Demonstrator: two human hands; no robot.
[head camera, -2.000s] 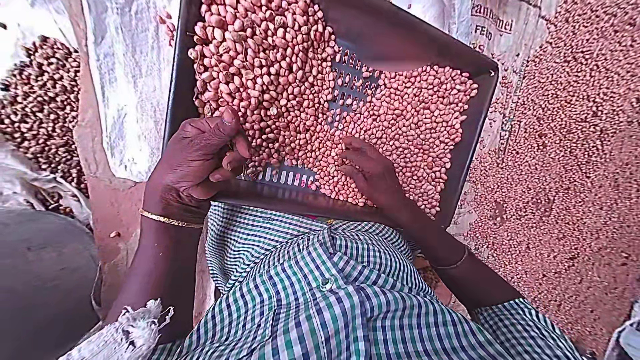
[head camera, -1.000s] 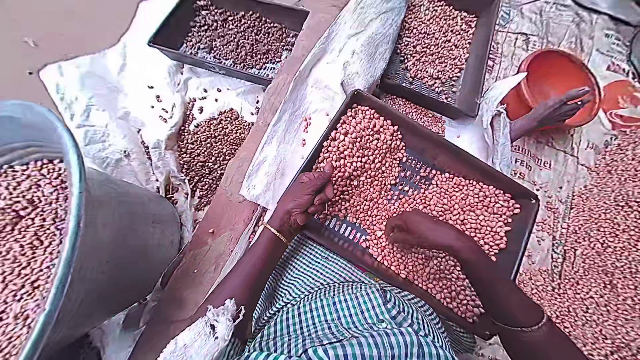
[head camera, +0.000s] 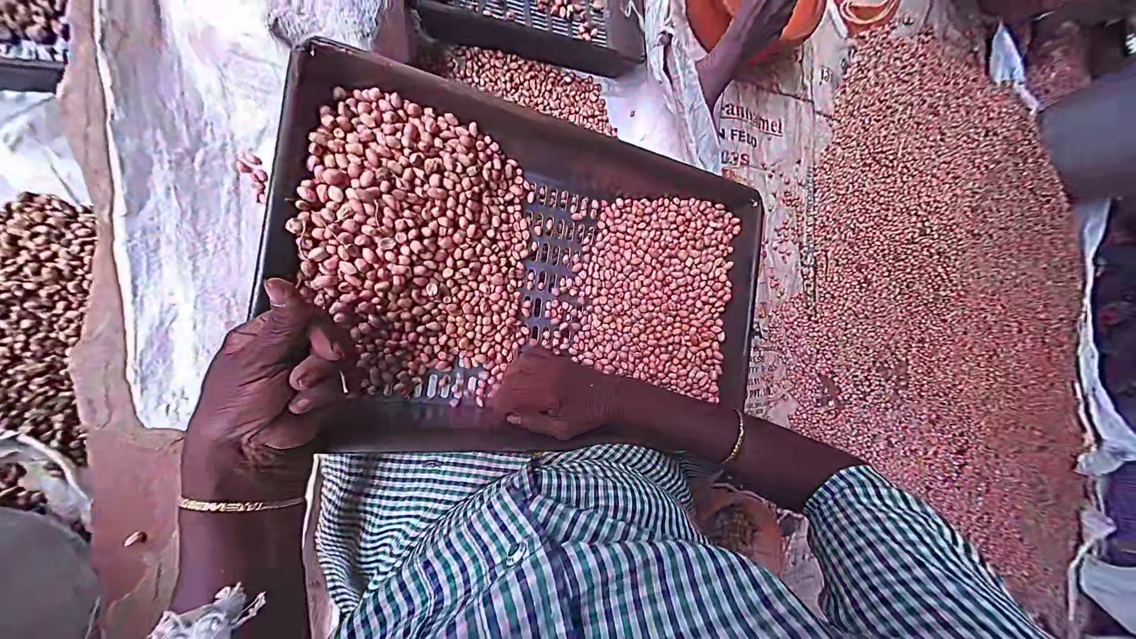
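A dark slotted plastic tray (head camera: 750, 293) lies tilted across my lap. Larger pink peanut kernels (head camera: 408, 204) form a heap in its left part, and smaller kernels (head camera: 666, 284) lie in the right part, with bare slots showing between them. My left hand (head camera: 275, 382) is at the tray's near left corner, fingers curled in; whether it holds a kernel cannot be told. Near the middle of the front edge, my right hand (head camera: 555, 395) rests with bent fingers against the kernels, its fingertips hidden.
Another slotted tray (head camera: 541, 40) lies beyond, above more kernels (head camera: 532, 84). At the back, another person's hand (head camera: 745, 40) is at an orange basin (head camera: 799, 31). Kernels spread widely over printed sacking (head camera: 950, 311) at right. Darker kernels (head camera: 44, 319) and a white sack (head camera: 195, 204) lie left.
The view has swung a lot. My right hand has moved from among the smaller kernels to the tray's front edge, nearer the slots. My left hand stays by the near left corner.
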